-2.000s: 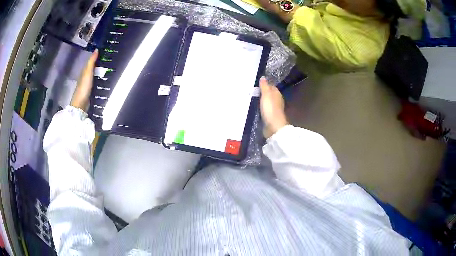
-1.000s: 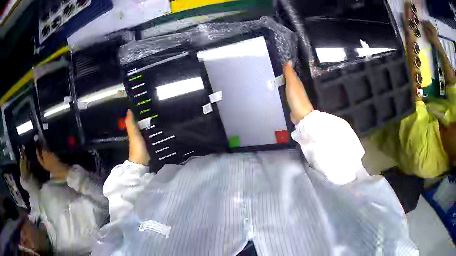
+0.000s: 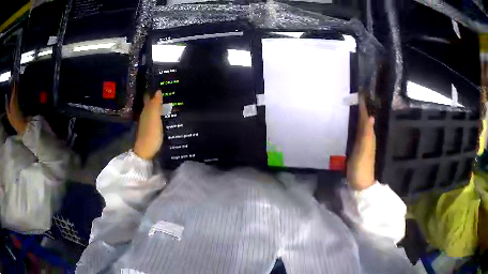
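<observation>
Two tablets lie side by side in front of me. The left tablet (image 3: 208, 118) shows a black test menu with short green and white lines and white glare. The right tablet (image 3: 306, 96) shows a white screen with a green square at lower left and a red square at lower right. My left hand (image 3: 149, 126) is at the left tablet's outer edge, by a white tab. My right hand (image 3: 364, 144) is at the right tablet's outer edge. Both hands hold the pair from the sides. My fingertips are partly hidden at the edges.
Bubble wrap (image 3: 214, 17) lines the back edge. Other dark tablets (image 3: 93, 69) with red squares stand at left, beside a person in a white smock (image 3: 32, 176). At right are a black compartment tray (image 3: 428, 150), another dark glossy screen (image 3: 433, 53) and a yellow sleeve (image 3: 452, 217).
The view has turned and the tablets, tilted before, now sit nearly level and central. Both hands remain at their outer edges. The compartment tray at right appears closer.
</observation>
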